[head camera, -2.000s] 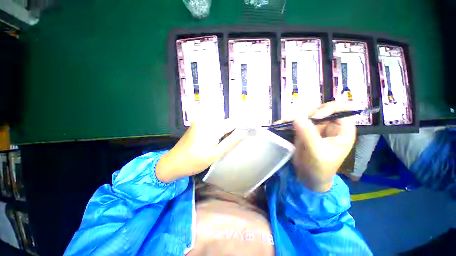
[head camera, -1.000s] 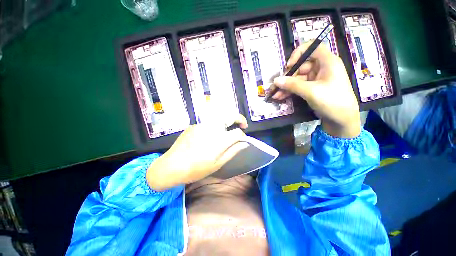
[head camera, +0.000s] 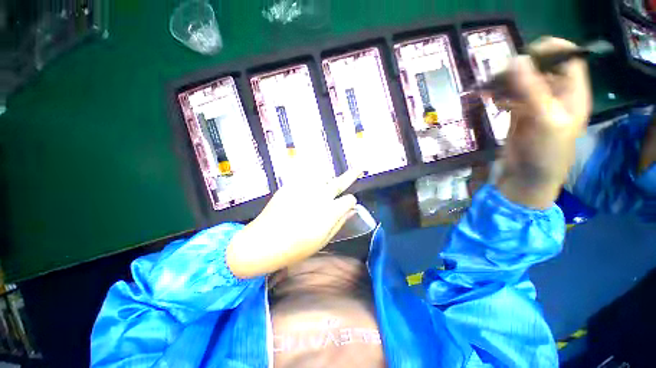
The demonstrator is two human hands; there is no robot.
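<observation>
A black foam tray [head camera: 302, 192] holds a row of several phone frames; one bright frame [head camera: 368, 108] is in the middle. Each has a dark strip with an orange end, except where my hand covers the rightmost one. My left hand [head camera: 295, 223] holds a sheet [head camera: 354, 227] below the tray's front edge, with a finger reaching over that edge. My right hand [head camera: 543, 108] is raised over the tray's right end, blurred, holding black tweezers [head camera: 568, 57] like a pen. I cannot tell whether the tweezers' tip touches the rightmost frame.
A clear plastic cup [head camera: 196, 29] with whitish parts and a loose pile of clear-white parts [head camera: 282, 10] are behind the tray. Crumpled clear plastic [head camera: 54, 32] is at the back left. Another tray's frames [head camera: 641, 39] show at the right. A person's blue sleeve [head camera: 618, 169] is at the right.
My right hand has moved right with the tweezers, from the third and fourth frames to the tray's right end. My left hand stays near the front edge, its sheet now mostly hidden.
</observation>
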